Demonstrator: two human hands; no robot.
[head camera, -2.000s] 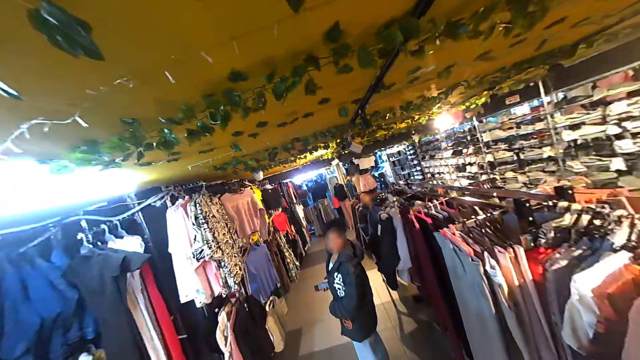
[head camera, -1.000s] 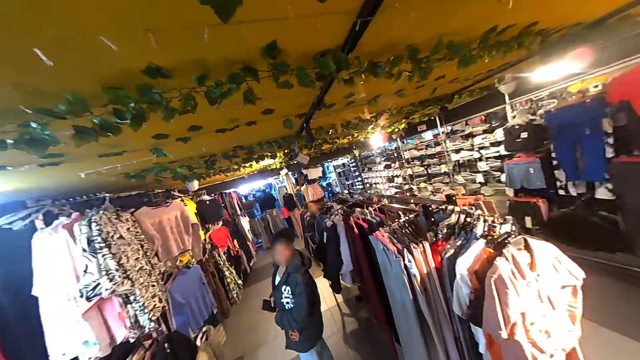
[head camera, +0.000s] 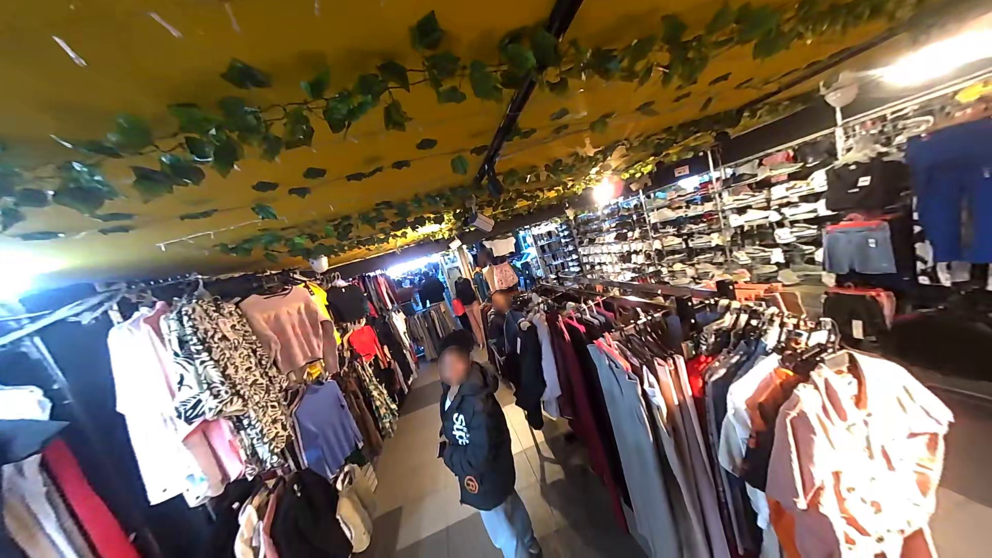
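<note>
Neither my left hand nor my right hand shows in the head view, so what they hold or touch is hidden. Ahead of me a person in a black hooded jacket (head camera: 477, 434) stands in the tiled aisle. Right of the aisle, a long rack carries trousers (head camera: 635, 434) and, at its near end, a pale pink shirt (head camera: 860, 442). Patterned garments (head camera: 229, 364), a pink-beige sweater (head camera: 287, 329) and a blue-purple top (head camera: 327, 426) hang on the left.
Shelves of shoes (head camera: 674, 225) line the right wall, near hanging blue trousers (head camera: 949, 190). Another person (head camera: 504, 322) is farther down the aisle. Artificial ivy (head camera: 349, 105) hangs under the yellow ceiling (head camera: 310, 39). A pale bag (head camera: 355, 504) hangs low at the left edge of the aisle (head camera: 418, 480).
The view has swung to the right, bringing the pale pink shirt and the blue trousers into sight. The person in the black jacket held a small dark object before; it no longer shows clearly.
</note>
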